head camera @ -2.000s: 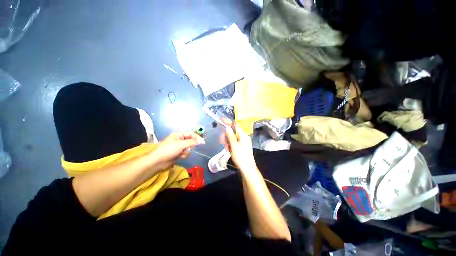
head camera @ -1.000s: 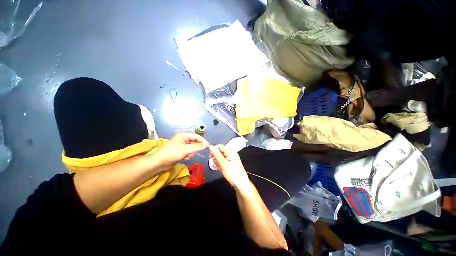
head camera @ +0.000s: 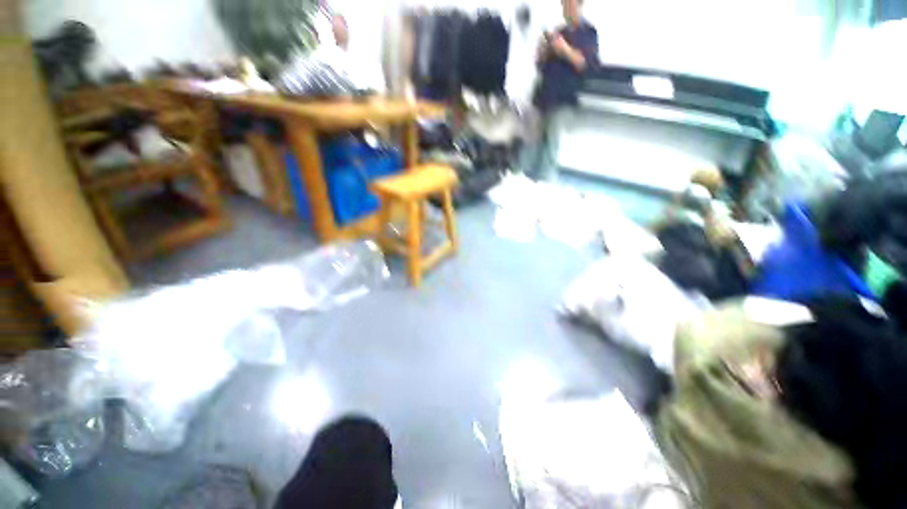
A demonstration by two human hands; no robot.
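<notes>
Neither of my hands is in the picture. The yellow cloth and the thread are also out of view. My black-clad knee [head camera: 343, 465] shows at the bottom edge. Nearest in front of it, a white flat sheet or bag [head camera: 582, 447] lies on the grey floor. A slim pale item [head camera: 481, 433] lies on the floor between the knee and the white sheet. The picture is blurred.
A wooden stool [head camera: 416, 189] stands ahead beside a wooden table [head camera: 328, 107]. Clear plastic bags [head camera: 179, 343] spread at left. An olive heap [head camera: 746, 427] and dark clothes lie at right. A standing person [head camera: 567, 55] is at the back, near a clothes rail.
The view has swung up from my lap to the room. My hands, the yellow garment, the thread, and the small spool have left the picture.
</notes>
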